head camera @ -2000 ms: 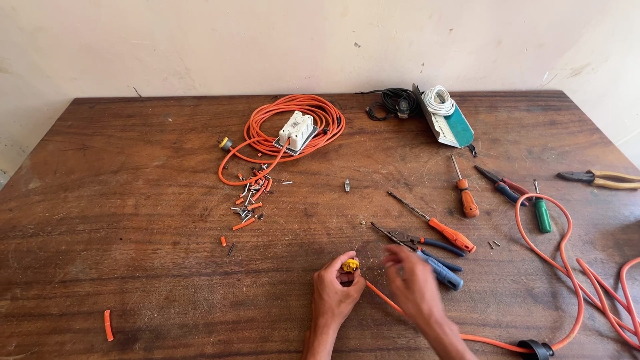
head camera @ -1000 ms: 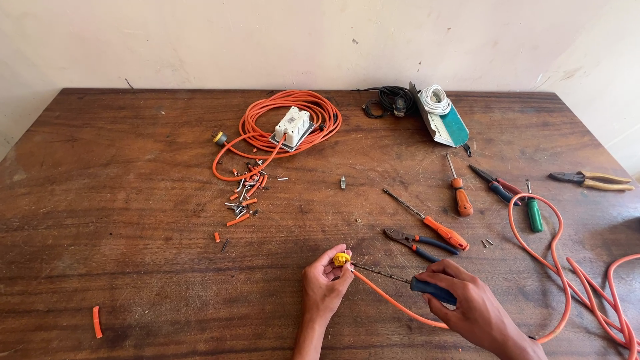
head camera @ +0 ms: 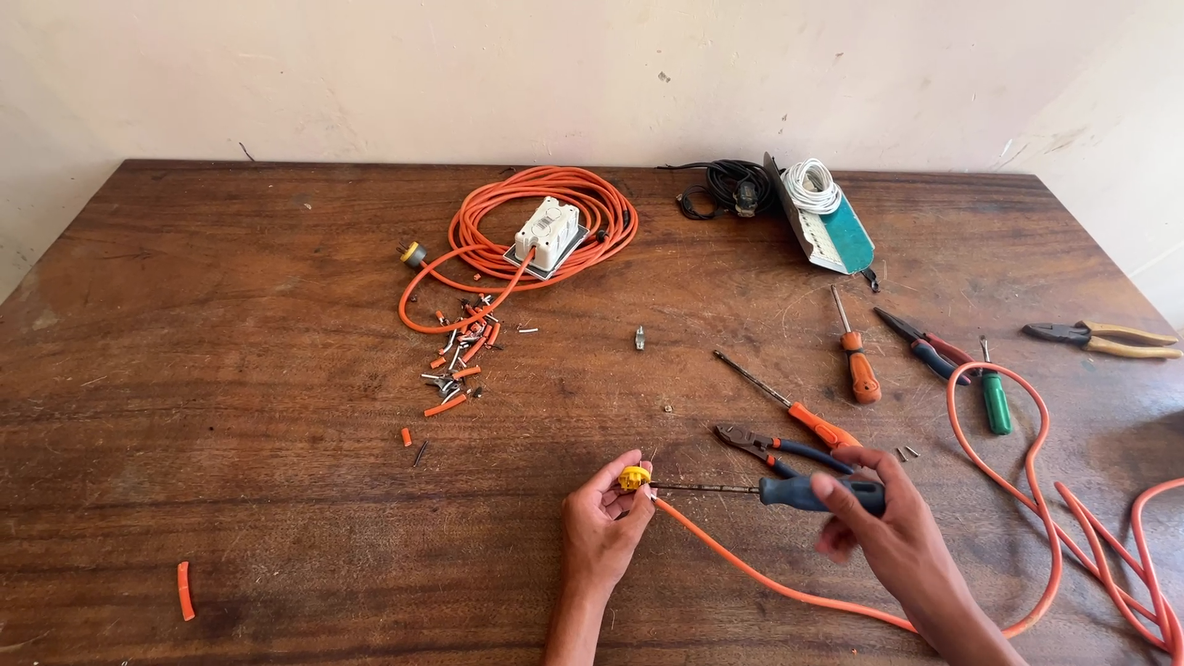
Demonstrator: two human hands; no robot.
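Between the fingertips of my left hand (head camera: 610,518) is a small yellow plug part (head camera: 634,477), with the end of an orange cable (head camera: 740,566) beside it. My right hand (head camera: 883,523) holds the dark blue handle of a screwdriver (head camera: 814,494), its fingers partly blurred. The screwdriver's long shaft points left, its tip at the yellow part; the exact contact is too small to tell. Just above the blue handle lie diagonal cutting pliers (head camera: 745,439) and an orange-handled screwdriver (head camera: 823,425).
Beyond lie a coiled orange cable (head camera: 481,199) with a white outlet box (head camera: 548,231), cut cable scraps (head camera: 476,342), a black cable coil (head camera: 740,185) and a white cable coil (head camera: 812,188). At right are long-nose pliers (head camera: 925,347), a green-handled screwdriver (head camera: 995,402) and yellow-handled pliers (head camera: 1128,340).
The blue-handled screwdriver lay by the cutting pliers two seconds ago; my right hand has taken hold of it and its tip is now at the yellow part. My left hand still holds that part.
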